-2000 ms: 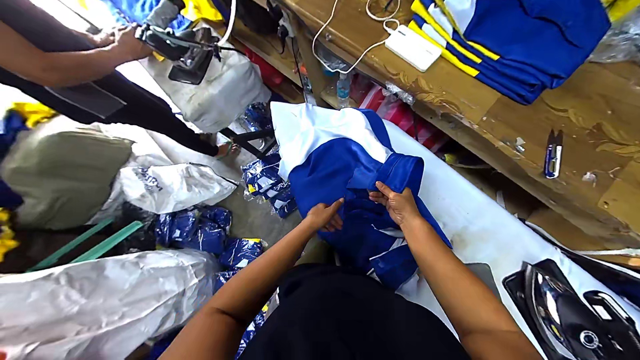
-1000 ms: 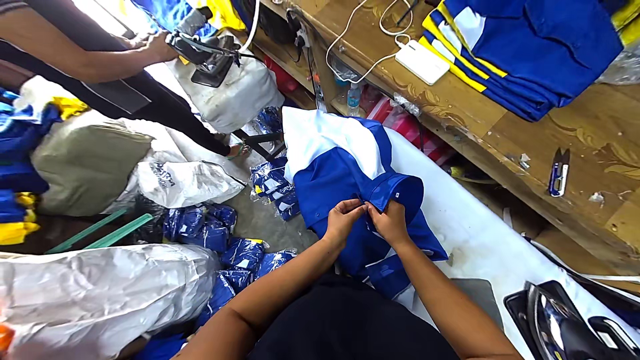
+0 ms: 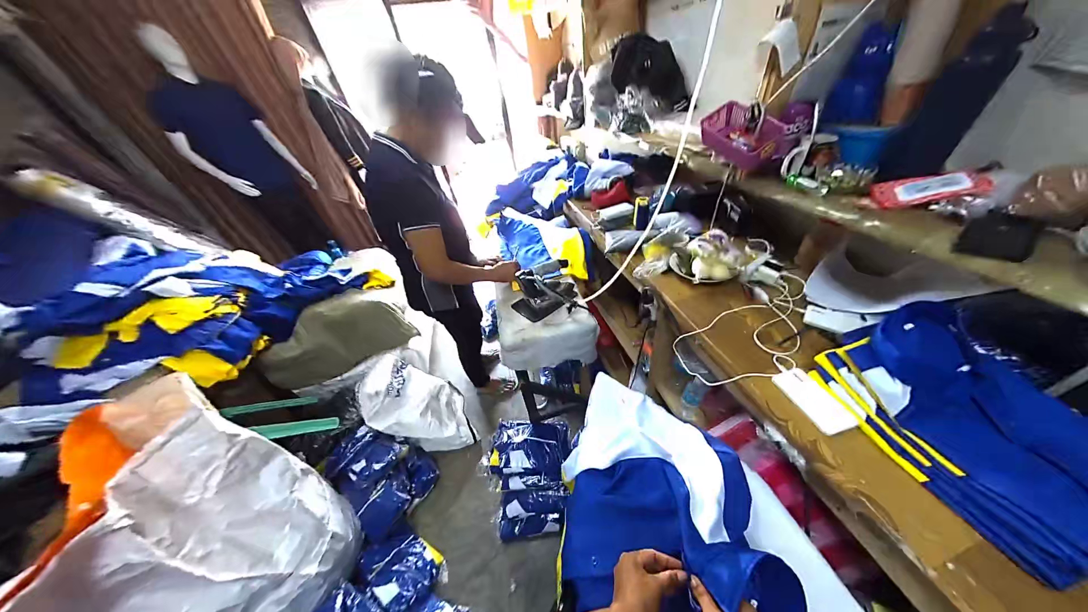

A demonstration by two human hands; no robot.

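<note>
A blue and white garment [image 3: 629, 501] lies over the white-covered ironing board [image 3: 786, 527] at the lower middle. At the bottom edge, my left hand [image 3: 648, 580] has its fingers curled on the blue cloth, pinching it. Only the fingers of my right hand [image 3: 710, 597] show, close beside the left at the garment's collar or hem; the rest is cut off by the frame or covered by cloth.
A person [image 3: 433, 221] stands ahead holding an iron [image 3: 544, 293] at another padded board [image 3: 548, 336]. Wrapped garments [image 3: 531, 480] lie on the floor, left of my board. A large white sack [image 3: 229, 484] stands lower left. Folded blue garments [image 3: 977, 442] rest on the wooden table [image 3: 901, 501] at right.
The view has tilted up strongly toward the room. Two seconds ago my hands were apart on the garment; since then they have come together at the blue cloth.
</note>
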